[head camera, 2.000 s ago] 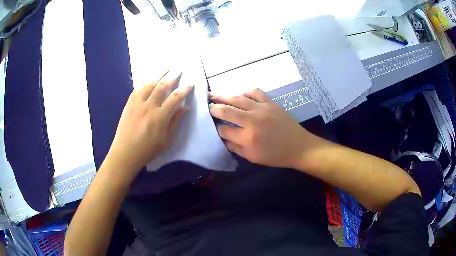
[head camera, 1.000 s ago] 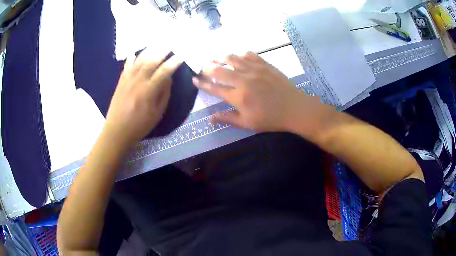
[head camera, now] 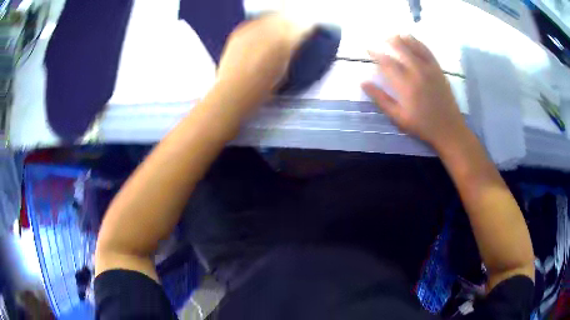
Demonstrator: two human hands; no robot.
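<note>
My left hand (head camera: 259, 56) is blurred at the table's front part. It holds a dark navy cloth panel (head camera: 312, 59), whose rounded end shows just right of the fingers. The fingertips are partly hidden by the cloth. My right hand (head camera: 412, 87) is over the table to the right, apart from the dark cloth, with its fingers spread and nothing visible in it. Another dark panel (head camera: 84, 75) with a rounded end lies at the left. A pale stack (head camera: 494, 106) lies right of my right hand.
The white table (head camera: 150, 75) has a grey front edge. Green-handled snips (head camera: 552, 112) lie at the far right. A small metal part (head camera: 415, 9) shows at the top edge. Below the table are a blue basket (head camera: 56, 231) at left and blue mesh (head camera: 434, 275) at right.
The view has shifted, and the machine's needle area is mostly out of it. My right hand has come away from the cloth beside my left hand. The pale piece once under my hands is no longer distinct.
</note>
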